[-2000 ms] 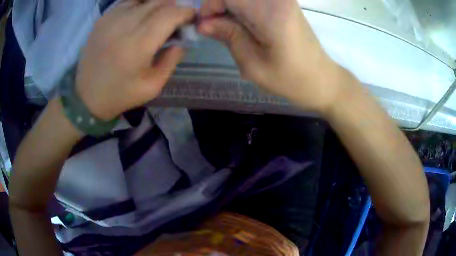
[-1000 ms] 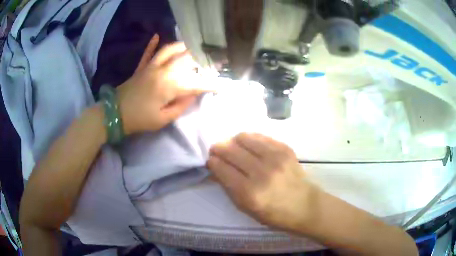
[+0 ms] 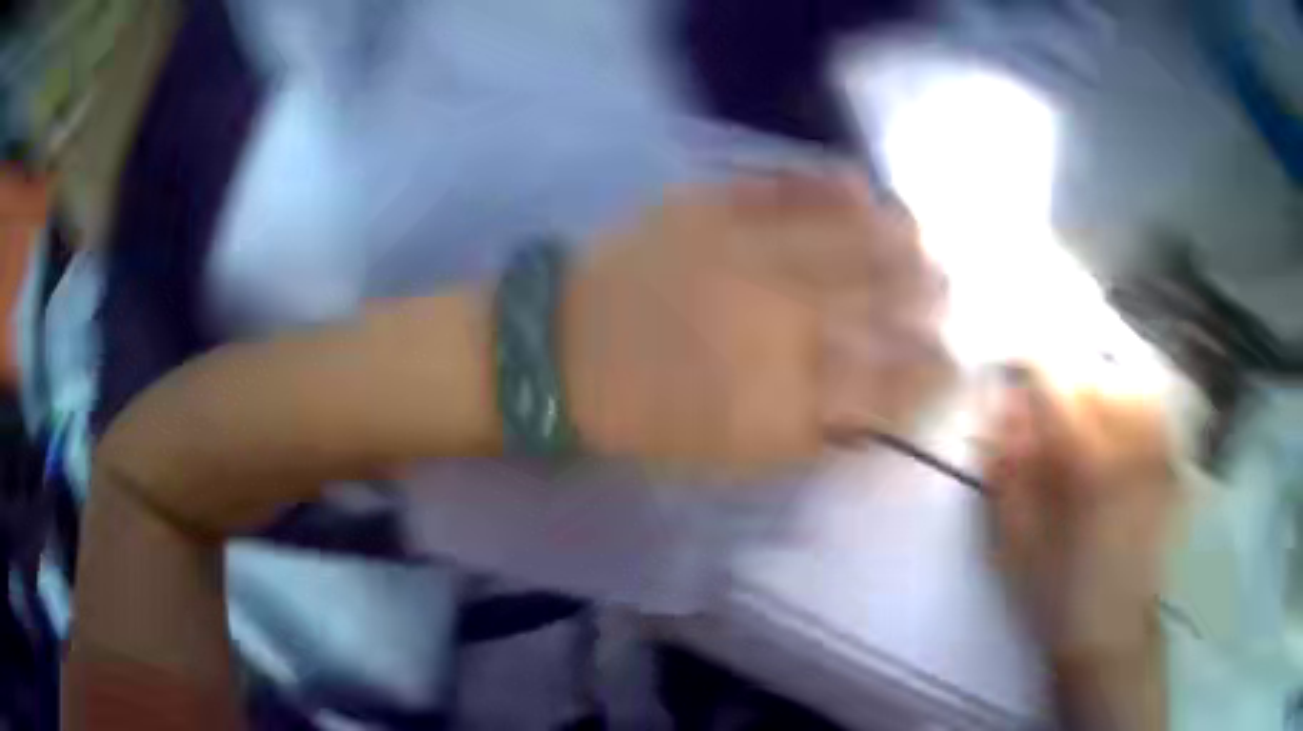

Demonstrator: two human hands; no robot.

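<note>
The view is strongly blurred. My left hand [image 3: 715,329], with a green bracelet at the wrist, lies over pale grey-lavender cloth [image 3: 457,157], its fingers curled. My right hand [image 3: 1093,500] is at the right with its fingertips pinched under the bright glare. A thin dark strip [image 3: 915,457] runs from the lower edge of my left hand to my right fingers, and both hands appear to grip it. The fingertips are smeared or washed out. A dark panel [image 3: 772,57] lies at the top.
Dark machine parts [image 3: 1200,321] show blurred at the right, beside the lamp glare. A blue stripe [image 3: 1257,79] is at the upper right corner. The pale table edge [image 3: 872,657] runs below the hands. Pale and dark cloth [image 3: 343,614] hangs at the lower left.
The view has swung left, so the machine parts and glare now sit further right. My hands are now side by side, with the dark strip between them.
</note>
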